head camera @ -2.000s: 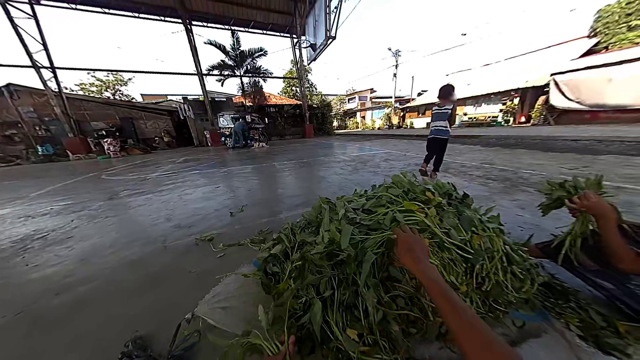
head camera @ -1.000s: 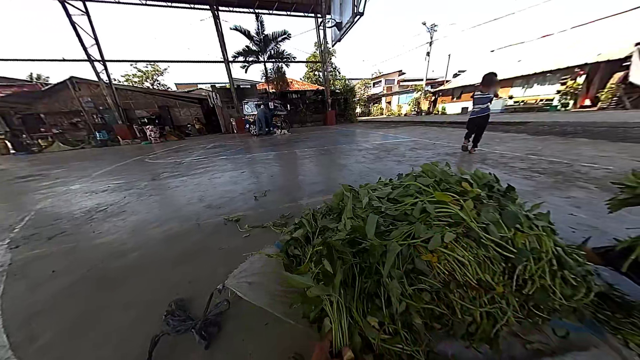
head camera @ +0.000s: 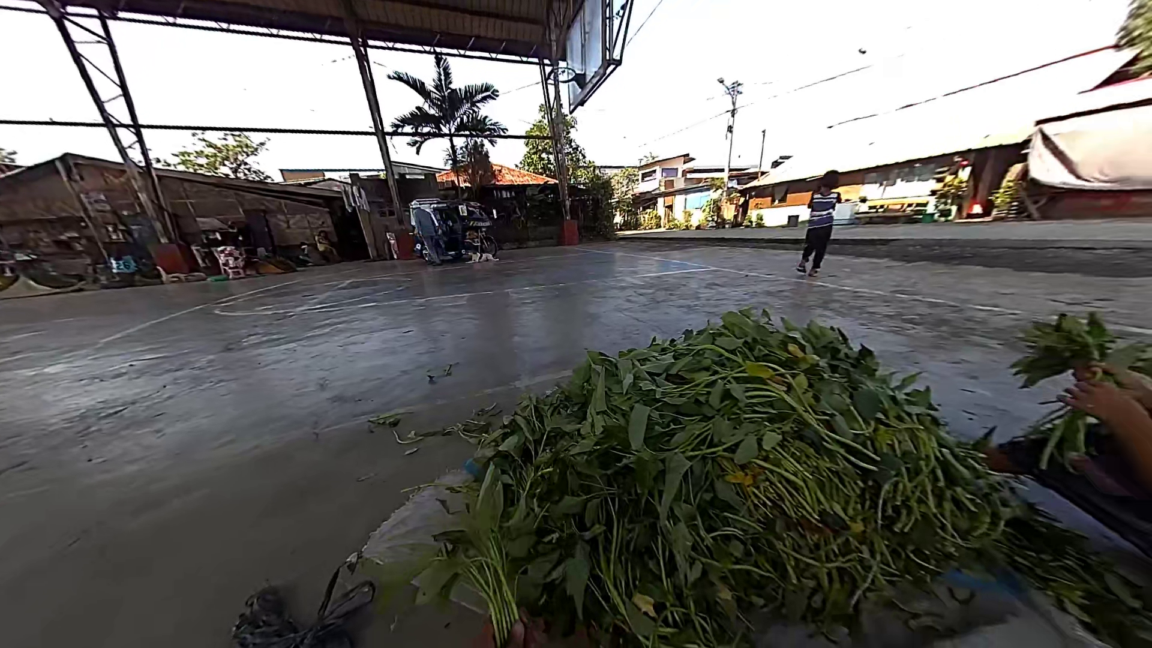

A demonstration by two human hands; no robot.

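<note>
A large heap of leafy green-stemmed vegetables point(head camera: 738, 468) fills the lower middle, lying on a pale woven plastic sheet point(head camera: 418, 531). At the bottom edge, left of the heap's front, the fingers of my left hand point(head camera: 508, 633) are closed round the stem ends of a small upright bunch of the greens point(head camera: 490, 562). Only those fingertips show; the rest of the hand is below the frame. My right hand cannot be seen. A tangle of black plastic strips point(head camera: 301, 621) lies on the concrete to the left of the sheet.
Another person's hands point(head camera: 1111, 396) hold a bunch of greens point(head camera: 1066, 355) at the right edge. A small person in a striped shirt point(head camera: 819, 220) stands farther off on the concrete court point(head camera: 270, 387). A blue tricycle point(head camera: 445, 229) is parked at the back, near steel posts. Loose leaves lie left of the heap.
Two seconds ago a forearm reached over the heap with its hand on the greens; it is out of view now. A small bunch now stands upright in my left hand. The striped-shirt person has moved slightly.
</note>
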